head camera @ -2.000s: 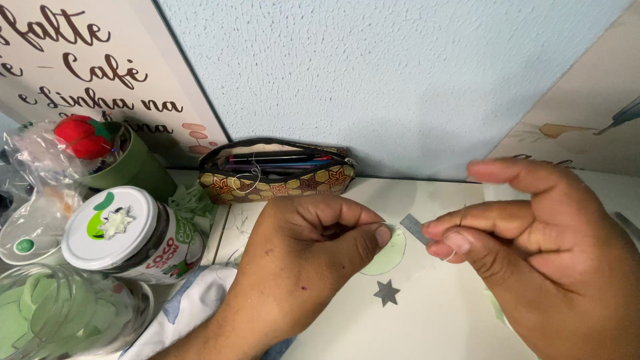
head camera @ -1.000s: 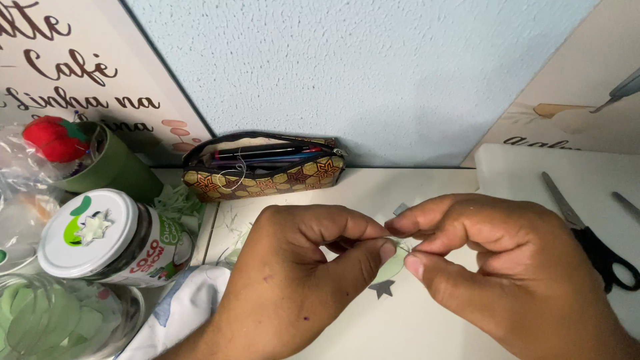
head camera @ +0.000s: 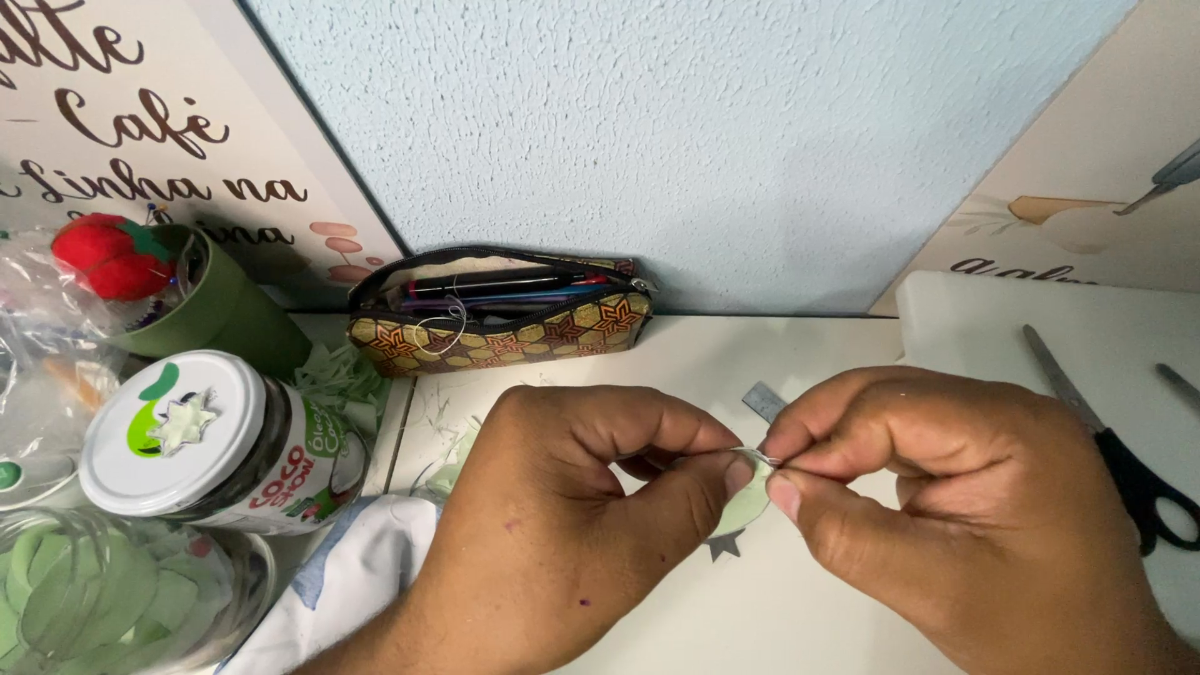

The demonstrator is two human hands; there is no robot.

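My left hand [head camera: 600, 525] pinches a pale green round piece [head camera: 745, 506] between thumb and forefinger. The fingertips of my right hand [head camera: 919, 497] meet it at its upper edge and pinch what looks like fine thread [head camera: 757, 456]; whether a needle is there I cannot tell. Below the green piece, a dark grey star [head camera: 725, 546] lies partly covered on the white table. A small grey strip [head camera: 764, 401] rests just behind my right fingertips.
A patterned zip pouch [head camera: 506, 347] holding pens stands by the wall. At left are a white-lidded jar [head camera: 178, 441], a green pot [head camera: 234, 309], a red pincushion [head camera: 111, 258], a jar of green pieces [head camera: 103, 600] and a cloth [head camera: 366, 553]. Black-handled scissors [head camera: 1116, 450] lie at right on a white board [head camera: 994, 323].
My right hand has come left to meet my left fingertips at the green piece. The grey strip, close to my right fingers two seconds ago, now lies behind them. The view has shifted right.
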